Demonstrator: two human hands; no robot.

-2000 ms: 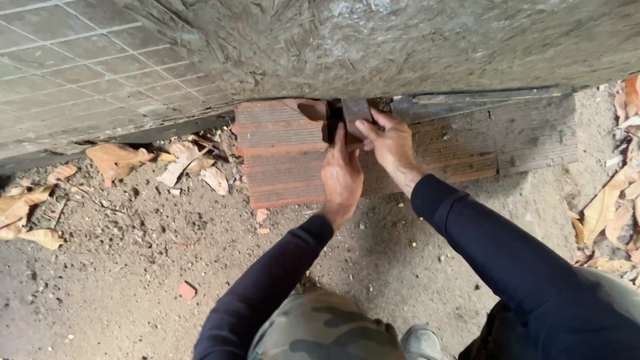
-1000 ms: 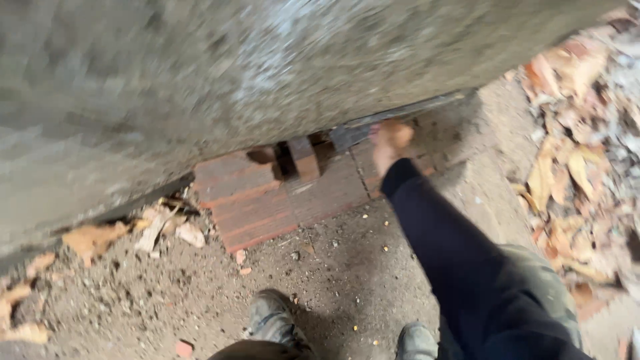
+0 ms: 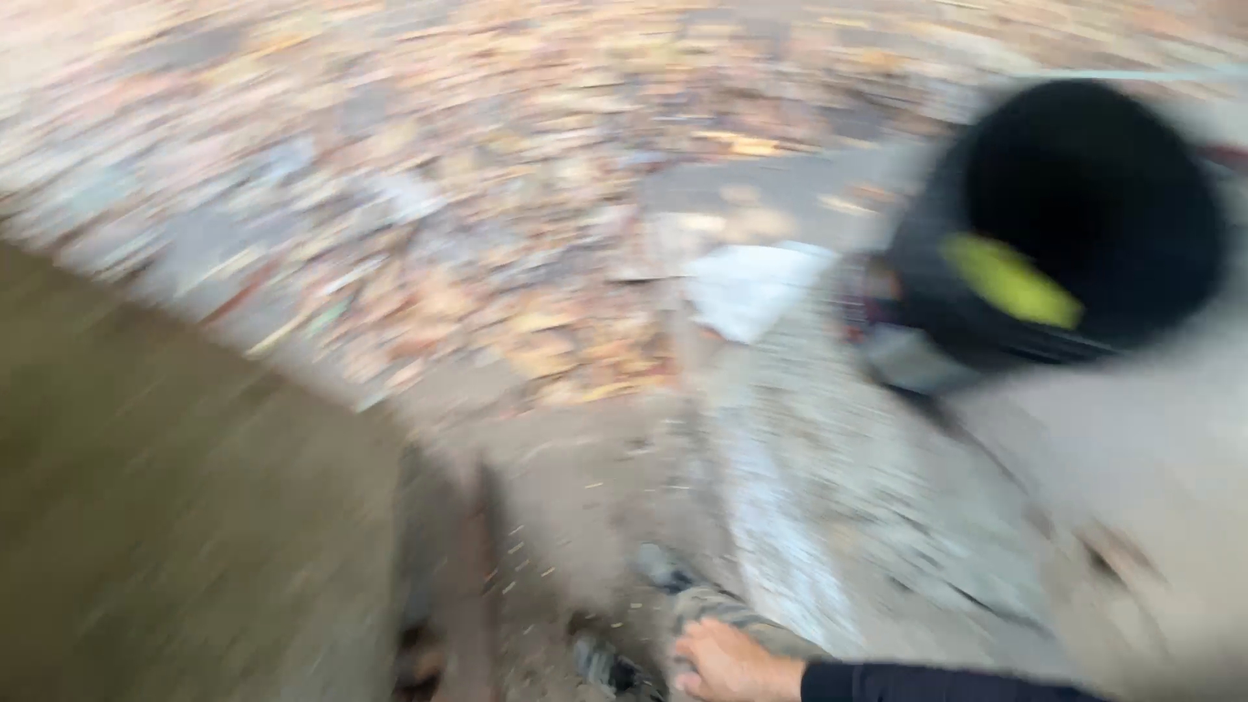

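Observation:
Motion blurs the whole head view. My right hand [image 3: 731,658] is low in the frame, over the camouflage trouser leg [image 3: 756,624], its dark sleeve running off to the lower right. Its fingers are too smeared to show whether they hold anything. At the lower left, the reddish boards or tiles [image 3: 478,575] lie along the foot of the large greenish-brown block or wall [image 3: 195,487]. My left hand is out of the frame.
A black round container [image 3: 1053,224] with a yellow mark stands at the upper right. Beside it lies a white sheet or bag [image 3: 751,288]. Dry leaves [image 3: 507,244] cover the ground ahead. My shoes [image 3: 663,565] show near the bottom.
The view has swung far to the right. Two seconds ago both hands were at a small dark piece on the ridged tiles; now my right hand is away from it and my left is out of view.

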